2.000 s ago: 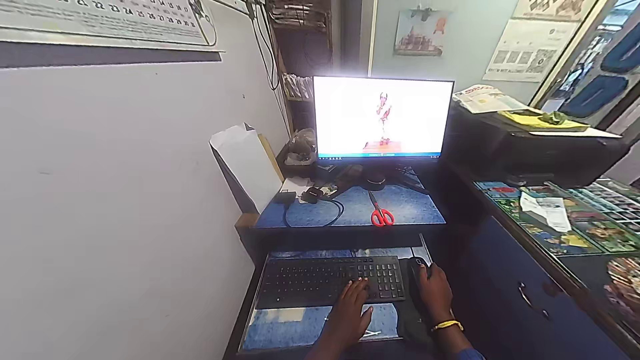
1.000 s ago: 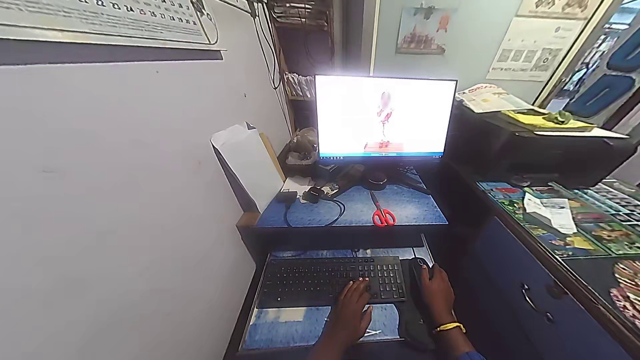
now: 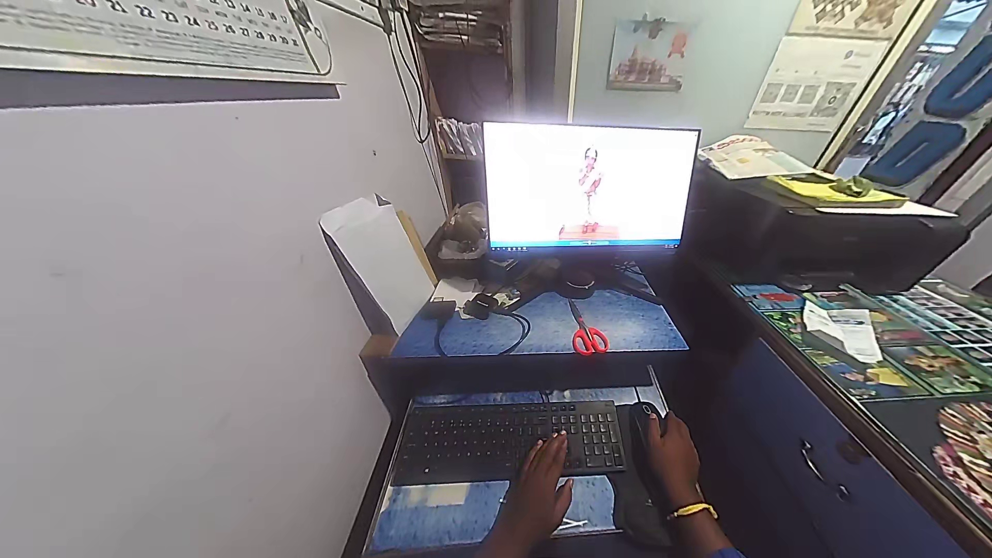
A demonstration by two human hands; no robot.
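My left hand (image 3: pixel 539 488) rests with fingers apart on the right part of a black keyboard (image 3: pixel 480 442), its fingertips near the arrow keys. Under my right hand (image 3: pixel 673 453) is a black computer mouse (image 3: pixel 645 418), to the right of the keyboard, on a dark mouse pad (image 3: pixel 639 508). A yellow band circles my right wrist. Keyboard and mouse lie on a pull-out tray (image 3: pixel 434 527) with a blue patterned top. Above, a lit monitor (image 3: pixel 535 186) shows a figure on a white background.
Red-handled scissors (image 3: pixel 590 339) and black cables (image 3: pixel 527 329) lie on the desk shelf below the monitor. White papers (image 3: pixel 380 256) lean at the left wall. A black printer (image 3: pixel 837 240) stands on the right-hand counter, with a folded paper (image 3: pixel 845 329) in front of it.
The picture of the figure on the monitor looks different from before. Both hands stay in about the same places, left on the keyboard and right on the mouse.
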